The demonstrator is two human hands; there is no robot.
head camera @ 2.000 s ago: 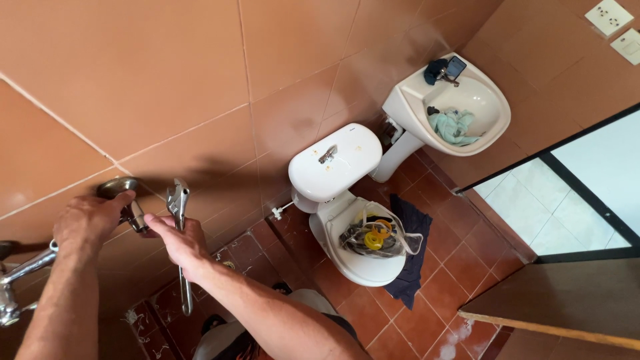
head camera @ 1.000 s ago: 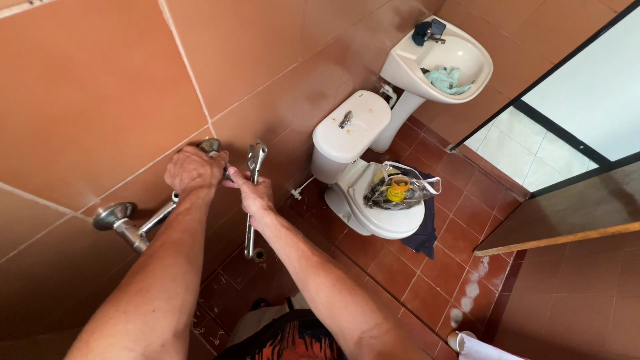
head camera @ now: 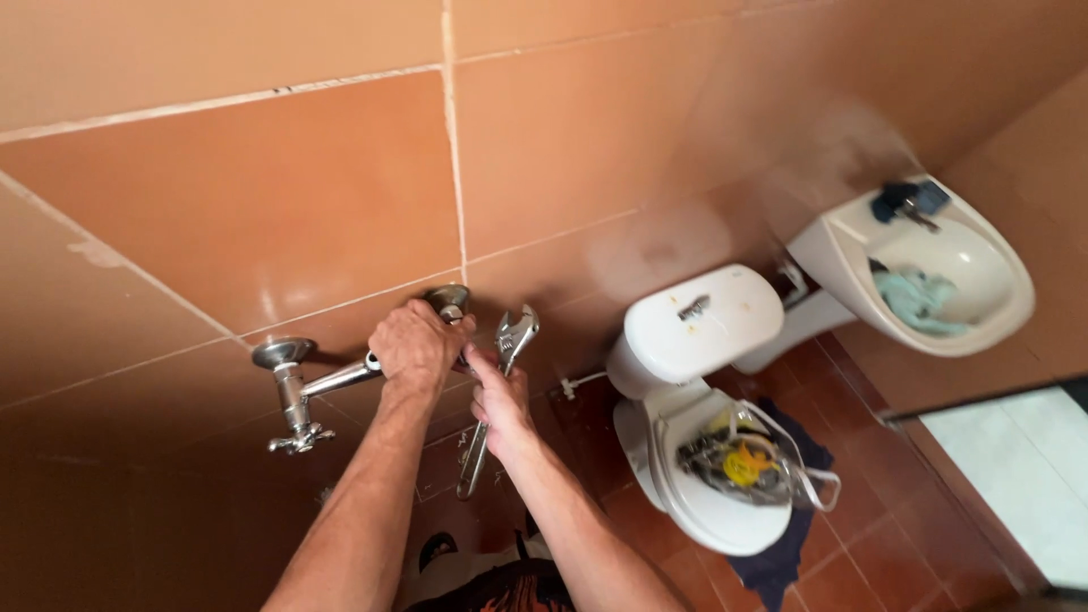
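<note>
My left hand (head camera: 416, 344) is closed around the right end of a wall-mounted chrome faucet (head camera: 340, 378), just below its right round wall flange (head camera: 448, 297). An adjustable wrench (head camera: 507, 340) is in my right hand (head camera: 500, 399), its jaws up and its handle hanging below my palm. The fingertips of that hand meet the fitting beside my left hand; my fingers hide most of that fitting. On the left, the faucet's other flange (head camera: 284, 351) lies against the tiles, with a cross handle (head camera: 301, 438) below it.
A white toilet (head camera: 704, 327) stands to the right, with a clear plastic bag of items (head camera: 735, 463) on its lid and a dark cloth (head camera: 778, 552) on the floor beside it. Beyond is a pedestal sink (head camera: 994, 280) holding a light green cloth (head camera: 918, 297).
The view has shifted, showing more of the faucet's left side. Both hands stay at the right fitting, and the wrench remains in my right hand.
</note>
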